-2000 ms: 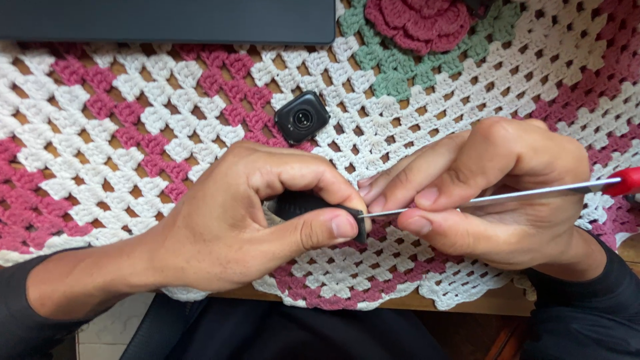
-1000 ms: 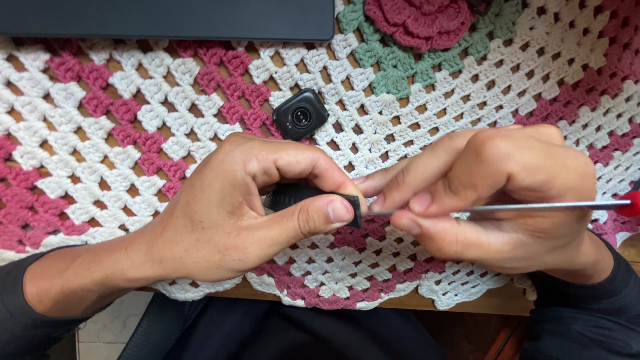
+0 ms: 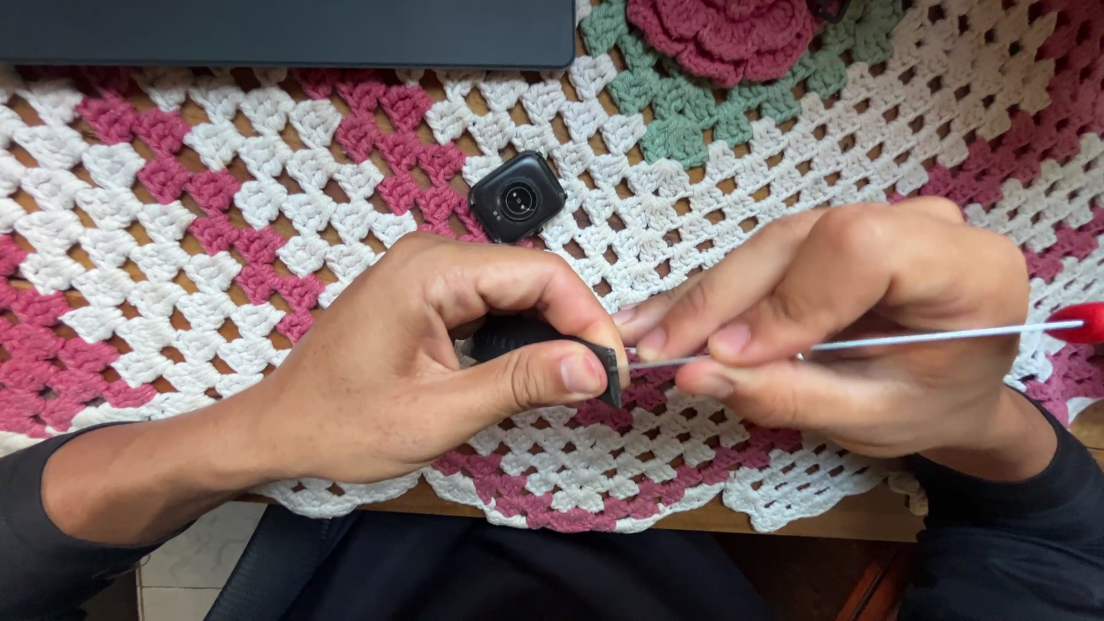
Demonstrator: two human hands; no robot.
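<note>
Between thumb and forefinger, my left hand (image 3: 431,354) pinches a black watch strap (image 3: 613,377), whose end faces right; most of it is hidden by the fingers. My right hand (image 3: 845,319) holds the thin metal shaft (image 3: 931,336) of a screwdriver-like tool with a red handle (image 3: 1080,323). The shaft's tip points left at the strap's end; whether it touches cannot be told. A black smartwatch body (image 3: 518,197) lies just above my left hand, its sensor side up and no strap on it.
A crocheted tablecloth (image 3: 690,224) in white, pink and green covers a wooden table (image 3: 828,515). A dark flat device (image 3: 285,33) spans the upper left. A raised crocheted flower (image 3: 729,34) sits at the top, beside a small dark object at its right.
The tool has tilted slightly, its handle end now higher than a second ago. Both hands keep their grips, and the watch body has not moved.
</note>
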